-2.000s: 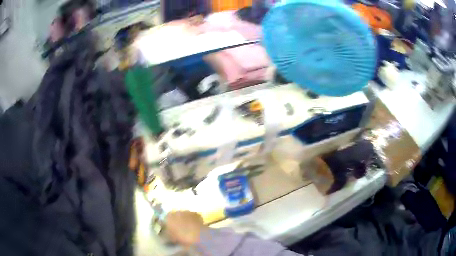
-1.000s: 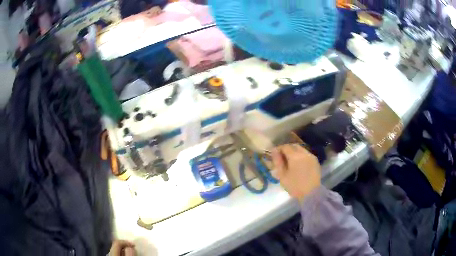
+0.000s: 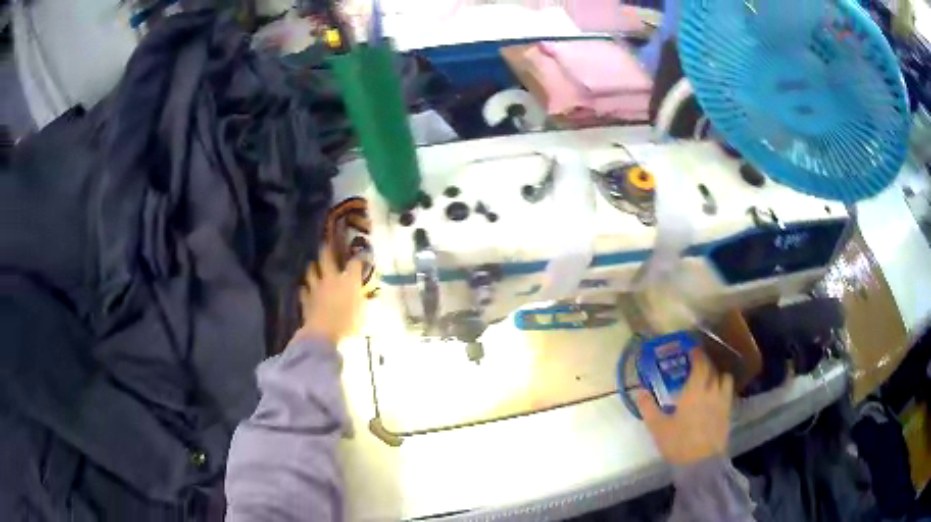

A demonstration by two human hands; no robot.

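Note:
The blue plastic container [image 3: 666, 365] with a white label is at the right of the sewing machine bed. My right hand [image 3: 694, 413] grips it from its near right side. A blue loop [image 3: 625, 382] shows at its left; I cannot tell whether it belongs to the scissors. Thread snips with blue handles [image 3: 556, 317] lie on the bed. My left hand [image 3: 335, 296] is at the machine's left end, its fingertips by orange-handled shears [image 3: 349, 216]; whether it holds anything is unclear.
The white sewing machine head [image 3: 510, 224] spans the table, with a green holder [image 3: 380, 127] upright at its left. A blue fan [image 3: 801, 92] stands behind. Dark garments [image 3: 133, 285] are heaped left. Dark fabric [image 3: 806, 331] and taped cardboard [image 3: 868, 306] are right.
The blue container has moved right along the bed, now in my right hand. My left hand has moved up to the machine's left end. The view has shifted left.

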